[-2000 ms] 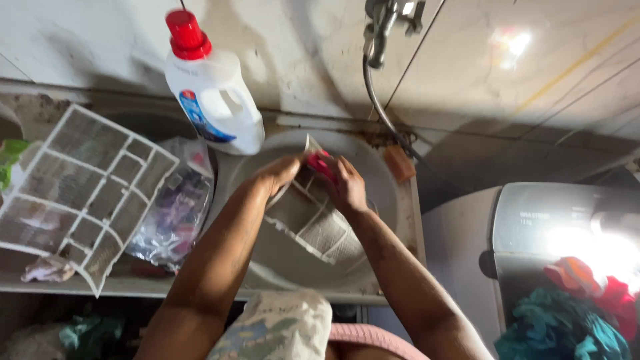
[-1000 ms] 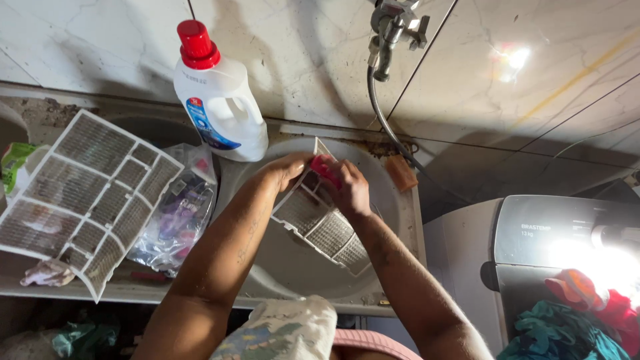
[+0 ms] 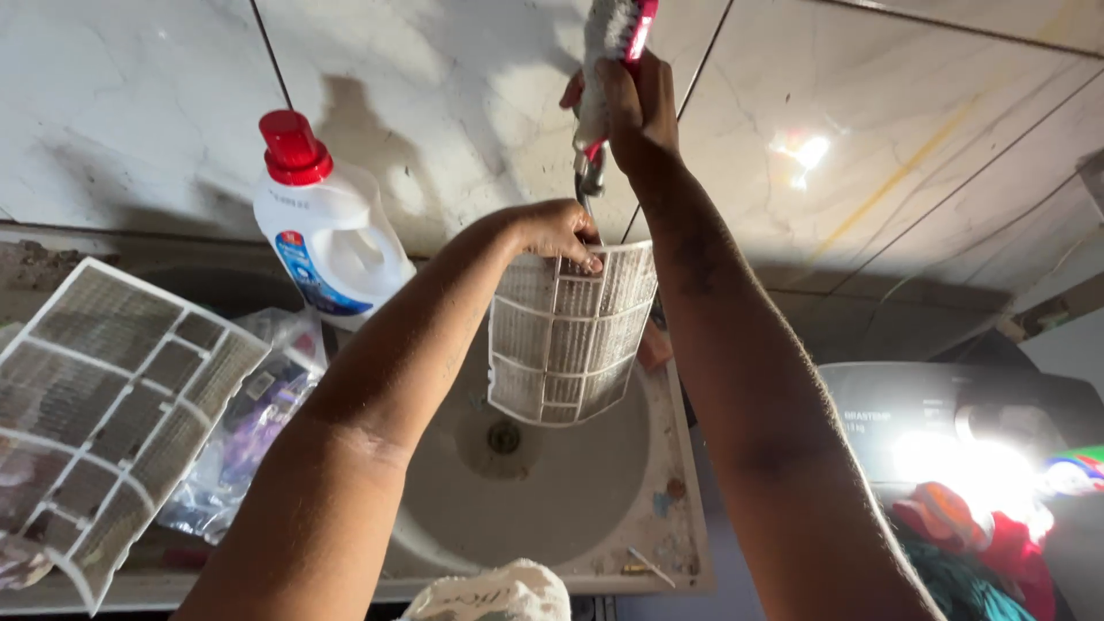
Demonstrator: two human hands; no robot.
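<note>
My left hand [image 3: 565, 235] grips the top edge of a white plastic mesh filter panel [image 3: 569, 336], which hangs upright and slightly bowed above the round basin [image 3: 552, 509]. Higher up, at the wall tap, my right hand [image 3: 634, 95] is closed around a pink brush [image 3: 640, 30] with white bristles; the tap is mostly hidden behind hand and brush. A second mesh filter panel [image 3: 108, 405] leans at the left, over a clear plastic bag with purple contents [image 3: 259, 431]. Between the panels stands a white detergent bottle [image 3: 332, 233] with a red cap.
Marbled wall tiles [image 3: 483, 103] rise behind the basin. A brownish block [image 3: 655, 347] sits at its back right rim. On the right, a grey washing machine [image 3: 871, 397] has red and teal cloths [image 3: 975, 552] on it. Small debris lies on the front right sink corner.
Both hands have risen from the basin, the right one with the brush up to the tap. The filter panel is now lifted upright in my left hand. The view has shifted.
</note>
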